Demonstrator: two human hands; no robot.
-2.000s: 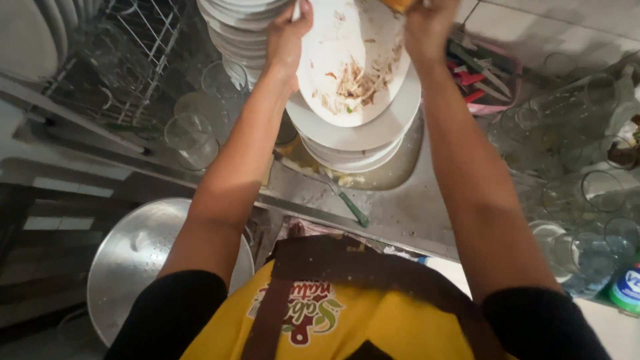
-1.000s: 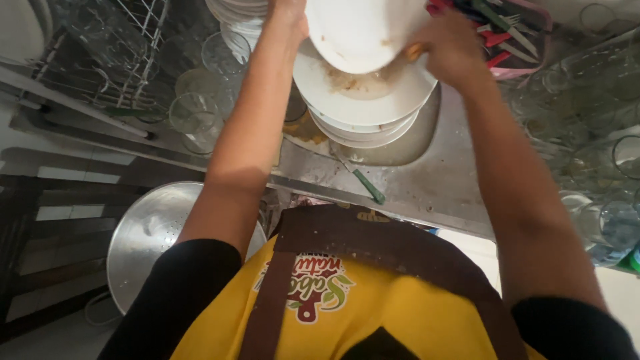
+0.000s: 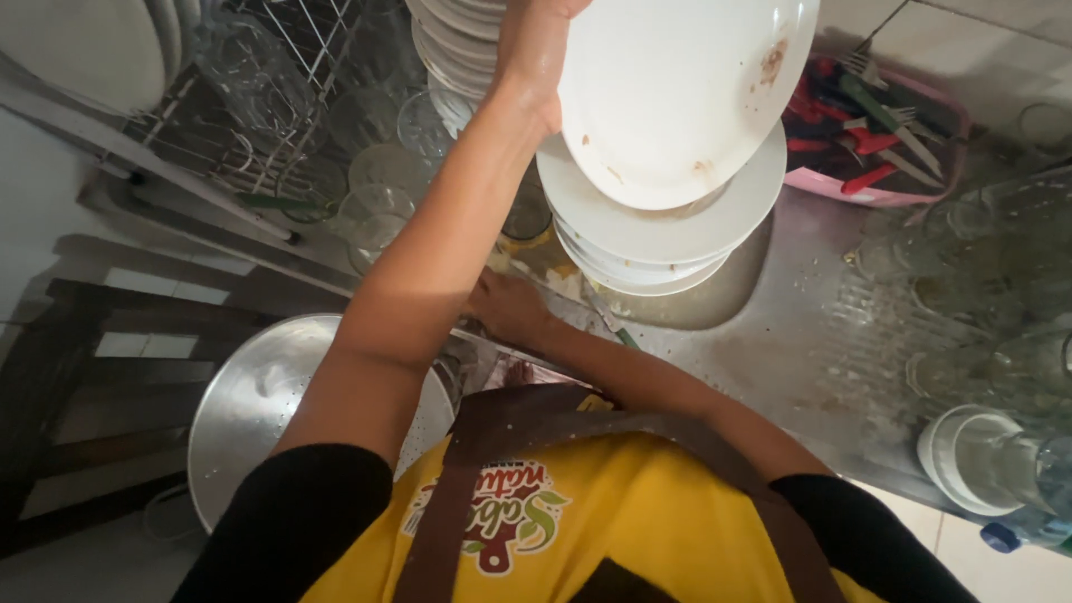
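Note:
My left hand point(image 3: 540, 63) grips the left edge of a white oval plate point(image 3: 678, 100), tilted and bearing brown food stains. Beneath it, a stack of white plates point(image 3: 645, 239) stands in the steel sink basin point(image 3: 737, 293). My right hand point(image 3: 507, 310) is low at the sink's front edge, under my left forearm; its fingertips are partly hidden and I cannot tell whether it holds anything. A green-handled knife point(image 3: 615, 322) lies on the edge just right of it, near yellowish food scraps point(image 3: 565, 272).
A pink tub point(image 3: 879, 197) of cutlery stands behind right, drinking glasses point(image 3: 963, 293) along the right. Glasses point(image 3: 377, 201), a wire rack point(image 3: 310, 59) and another plate stack point(image 3: 456, 50) are at left. A large metal pot point(image 3: 260, 402) sits below the counter.
My right hand has left the plate's right side and crossed to the sink's front edge at left. My left hand still holds a plate up. The heap of scraps seen on the plate earlier is gone.

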